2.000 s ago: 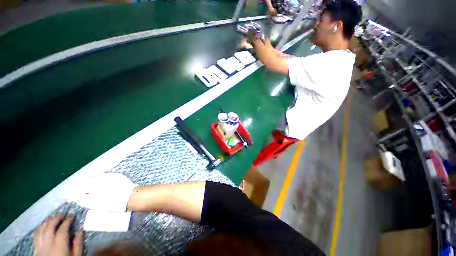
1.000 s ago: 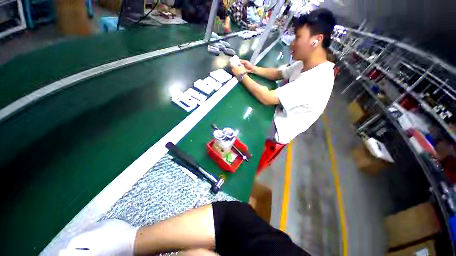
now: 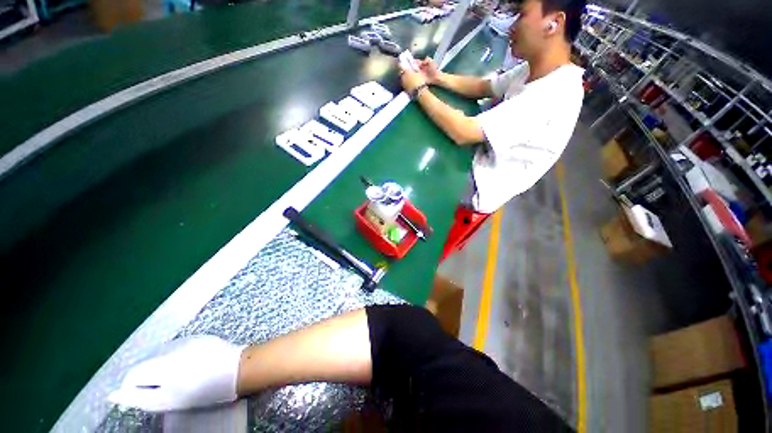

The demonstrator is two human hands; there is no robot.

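Note:
My right hand (image 3: pixel 182 374) wears a white glove and lies low at the left end of the silvery bubble wrap (image 3: pixel 271 279). A pale flat rectangular piece (image 3: pixel 206 418) shows just below the glove, cut off by the bottom edge. My fingers blur together, so I cannot tell whether they grip anything. My left hand is out of the picture. A long black-handled tool (image 3: pixel 334 247) lies across the right end of the bubble wrap.
Beyond the tool, a red bin (image 3: pixel 394 245) holds a pale bottle (image 3: pixel 385 203). White housings (image 3: pixel 313 142) lie on the green belt (image 3: pixel 169 178) beyond the pale rail (image 3: pixel 224 266). A person in a white shirt (image 3: pixel 533 135) stands alongside, holding a white piece. Shelving runs at right.
The camera view has shifted. My left hand, seen at the lower left two seconds ago, is out of the picture. The pale rectangle, hidden one second ago, shows again below my gloved hand.

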